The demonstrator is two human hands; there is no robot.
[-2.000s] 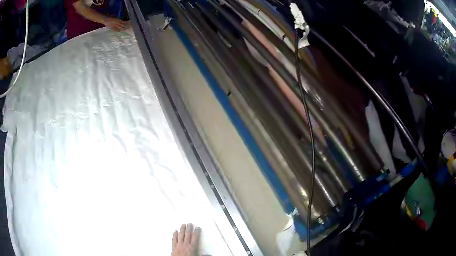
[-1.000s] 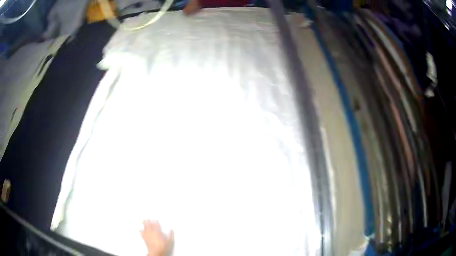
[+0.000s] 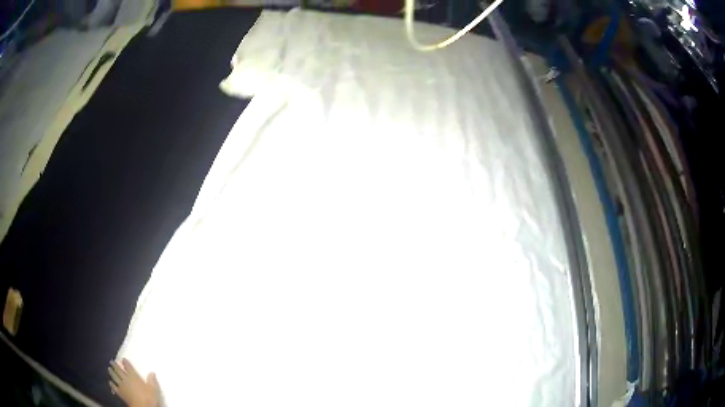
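My left hand (image 3: 133, 385) is at the bottom left of the view, cut off by the lower edge. It lies palm down with fingers apart at the left edge of the white fabric (image 3: 445, 159), where it meets the black cloth (image 3: 127, 151). The hand grips nothing that I can see. The white fabric is large and glaring in the middle, with soft wrinkles on the right and a folded, uneven left edge. The black cloth lies flat along its left side. My right hand is not in view.
A long grey metal rail (image 3: 563, 187) borders the fabric on the right. Beyond it are a pale strip, a blue strip (image 3: 608, 203) and long parallel rods or rolls (image 3: 648, 215). A small tan block (image 3: 13, 311) sits at lower left. A pale cord (image 3: 433, 46) loops at the top.
The view has swung left, showing more black cloth. My left hand has moved left across the white fabric to its edge. The other person's hand at the far end is no longer visible.
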